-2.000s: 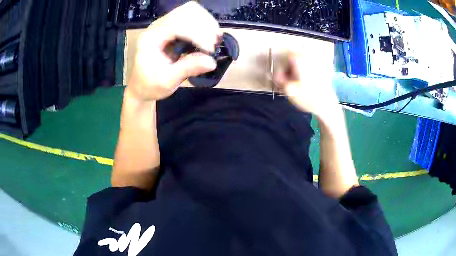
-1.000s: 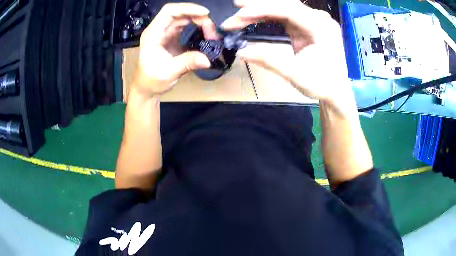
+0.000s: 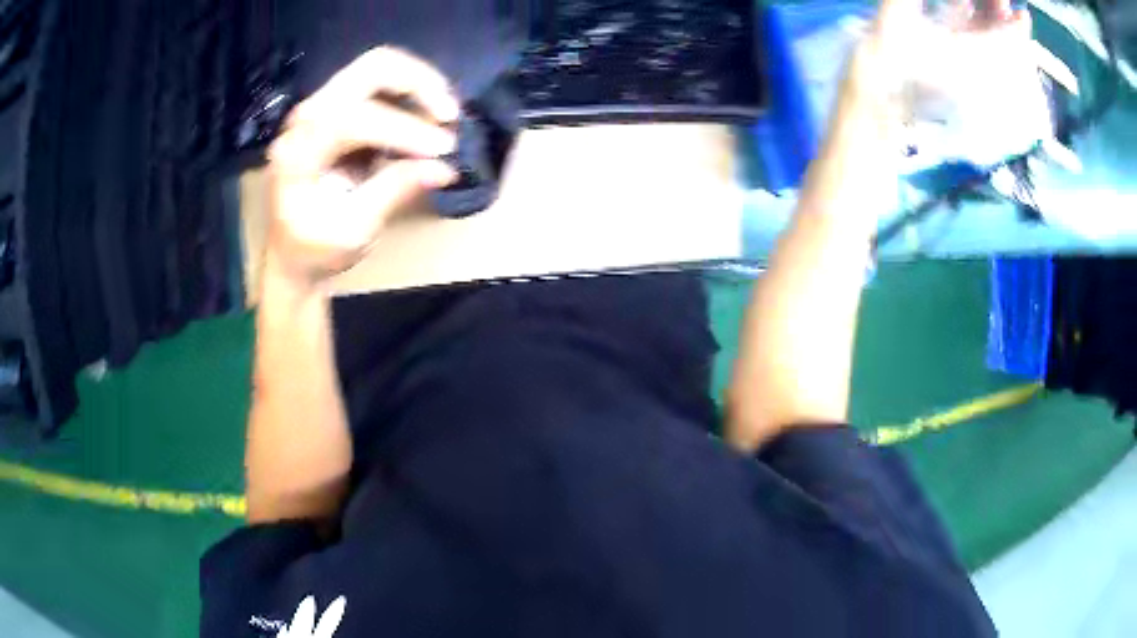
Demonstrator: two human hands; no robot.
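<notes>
My left hand grips a round black subassembly between thumb and fingers, above the left part of the tan cardboard sheet. The part is blurred and its detail cannot be made out. My right arm reaches up to the far right. My right hand is at the top edge of the picture, partly cut off and blurred, over the white plate. Whether it holds anything cannot be told.
The shallow black tray with loose parts lies beyond the cardboard. Black foam trays stand at left. A blue bin and a pale blue-green surface are at right. Green floor shows below.
My right hand has left the black subassembly and moved up and right to the plate. My left hand still holds the subassembly. The whole view has shifted.
</notes>
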